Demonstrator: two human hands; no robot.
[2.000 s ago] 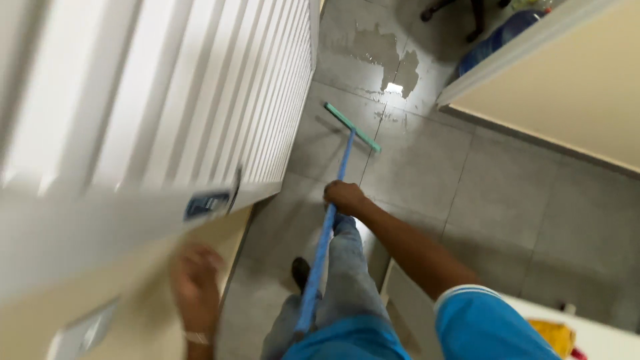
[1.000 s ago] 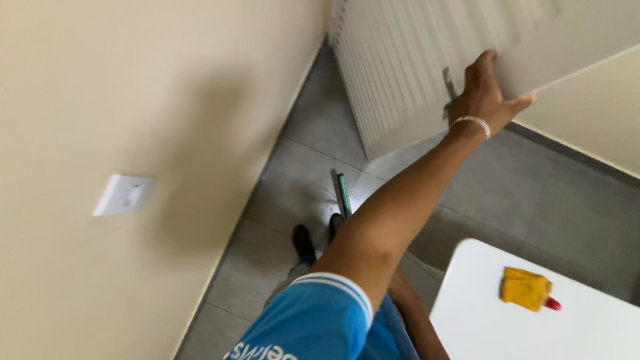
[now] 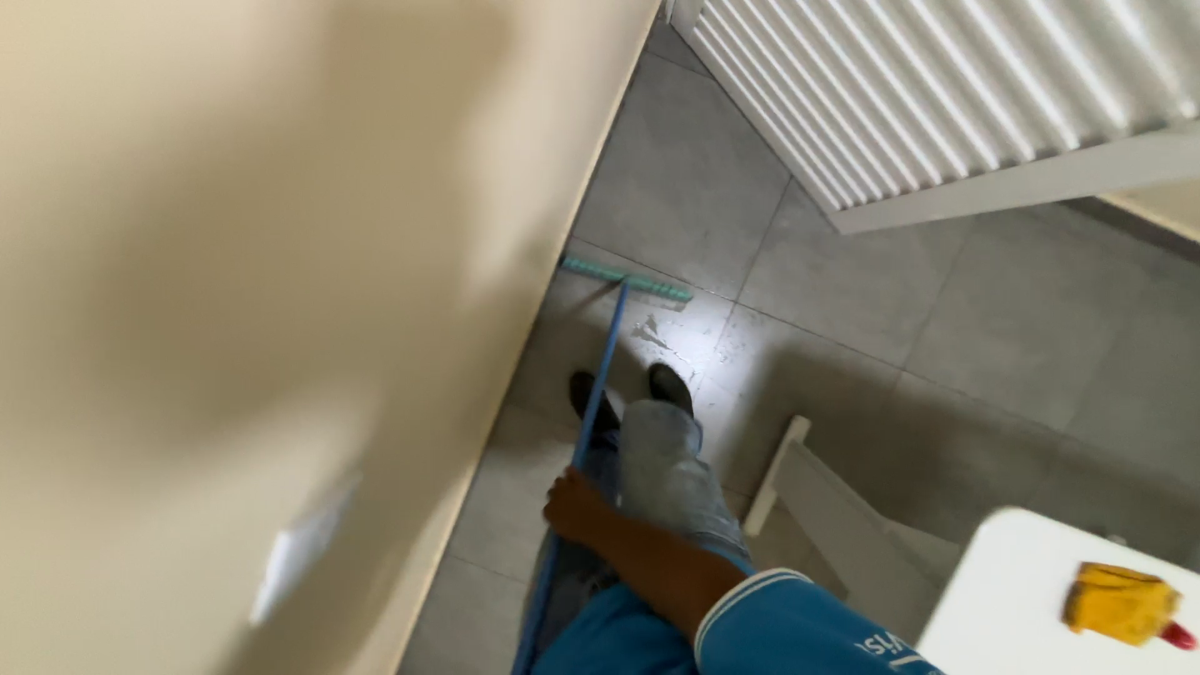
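My right hand (image 3: pixel 574 506) is closed around the blue handle (image 3: pixel 600 403) of a floor squeegee, low in the head view. The handle runs up from the bottom edge past my shoes. Its long green head (image 3: pixel 628 280) lies on the grey tiles, with its left end at the foot of the beige wall. Wet streaks (image 3: pixel 649 330) shine on the floor between the head and my shoes. My left hand is out of view.
A white louvred door (image 3: pixel 928 103) stands at the upper right. The beige wall (image 3: pixel 281 234) with a blurred white switch plate (image 3: pixel 300 553) fills the left. At the lower right, a white table (image 3: pixel 1012 572) holds a yellow cloth (image 3: pixel 1120 602), near a white panel-like object (image 3: pixel 844 506).
My left hand was on the door's edge a second ago and has left the view. The squeegee head, beside the door's ribbed face in the oldest frame, now lies near the wall. The view has shifted.
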